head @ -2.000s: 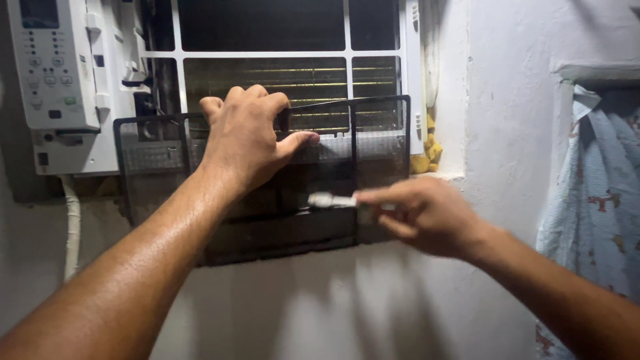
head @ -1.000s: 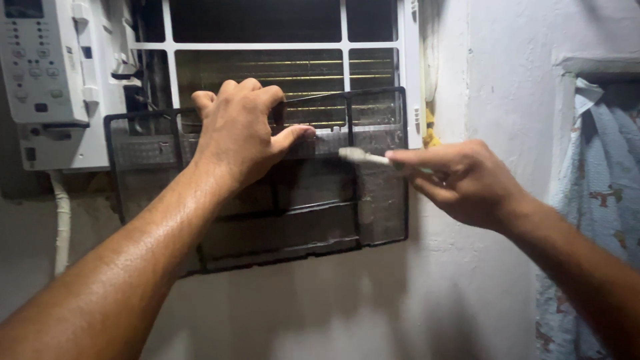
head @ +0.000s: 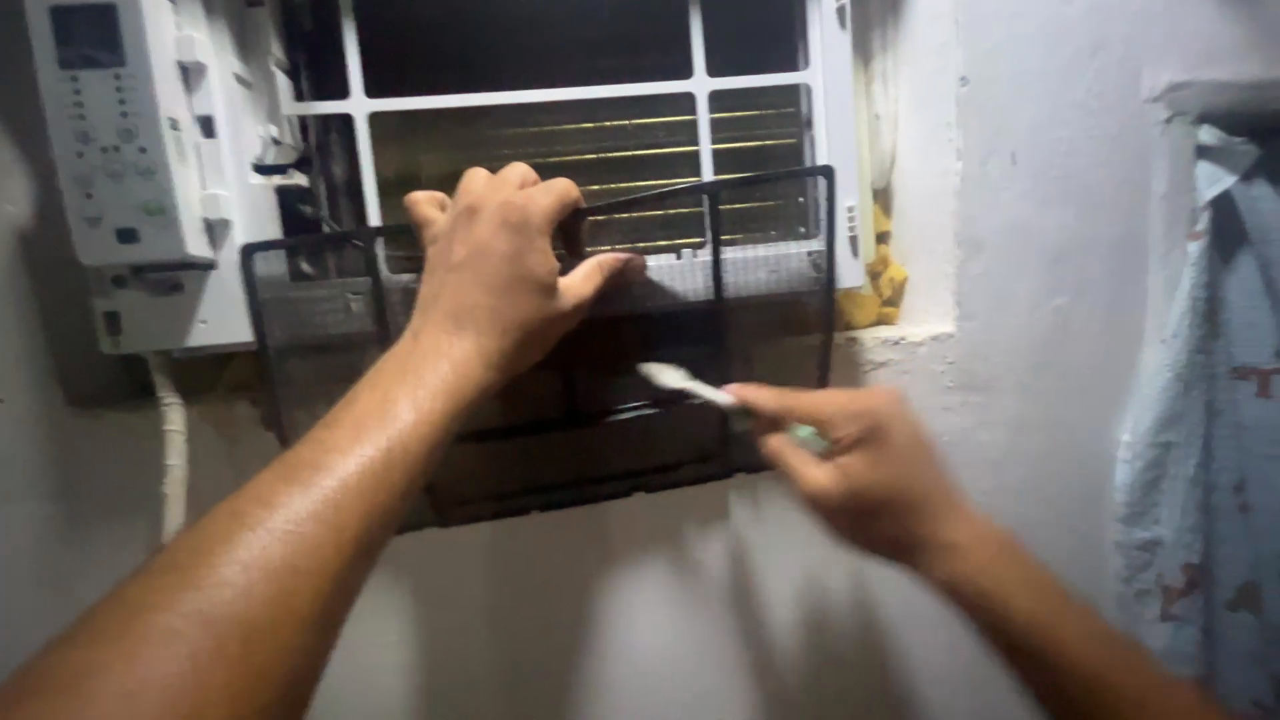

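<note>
My left hand [head: 500, 265] grips the top edge of a black-framed mesh air filter [head: 640, 440], its thumb toward me and the fingertips hidden behind the frame. The filter hangs slightly tilted in front of the lower part of a window air conditioner [head: 530, 98], whose white grille frame and fins show above and through the mesh. In my right hand [head: 850, 455] is a toothbrush [head: 690, 383] with a white head and a bit of green on the handle. Its head is over the middle right of the mesh; blur hides whether the bristles touch.
A white control panel [head: 125, 140] with buttons and a small display is at the left, a white cable [head: 172, 450] hanging below it. Yellow foam [head: 875, 285] fills the gap beside the unit. A patterned light blue cloth [head: 1200, 430] hangs at the right by the wall [head: 1050, 250].
The brush in my right hand has shifted over the mesh, from near its middle to higher up on the right, then lower again. My left hand keeps its grip on the filter's top edge.
</note>
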